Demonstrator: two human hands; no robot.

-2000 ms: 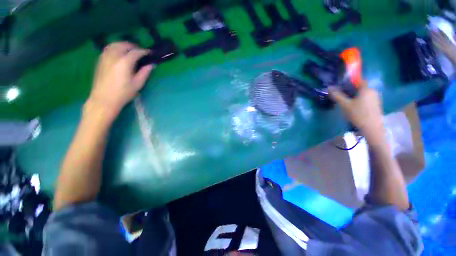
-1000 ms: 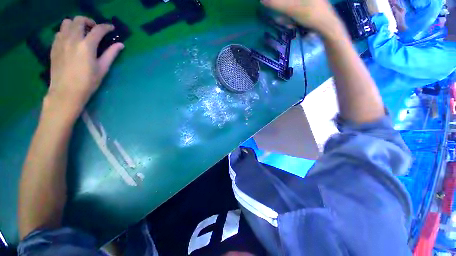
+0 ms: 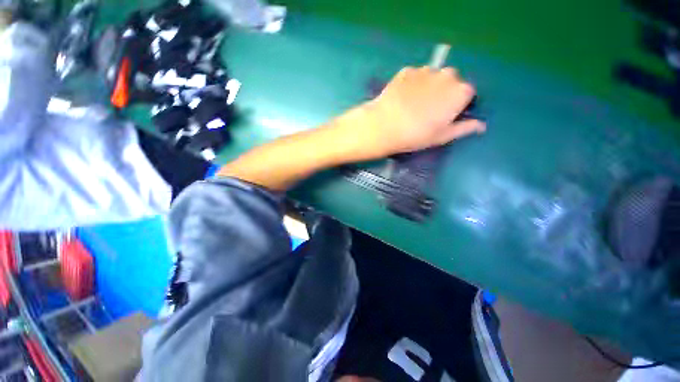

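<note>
My left hand [image 3: 426, 110] is at the middle of the picture, palm down, its fingers closed around part of a black plastic frame. The frame [image 3: 410, 186] lies low over the green bench mat. It is blurred; its ribbed arms show below my wrist and the rest is hidden under my hand. My right hand is out of the picture. A dark mesh screw dish [image 3: 634, 220] shows at the right, partly in shadow.
A pile of small black and silver-white parts [image 3: 186, 86] lies at the left, beside an orange item [image 3: 121, 83]. Another person's pale sleeve [image 3: 82, 164] is at far left. Dark frames [image 3: 649, 78] show at upper right. A metal bar [image 3: 253, 11] juts in above.
The view has swung left, bringing the parts pile and another person into view. My left hand is now over a black frame on the near mat. My right hand has left the picture.
</note>
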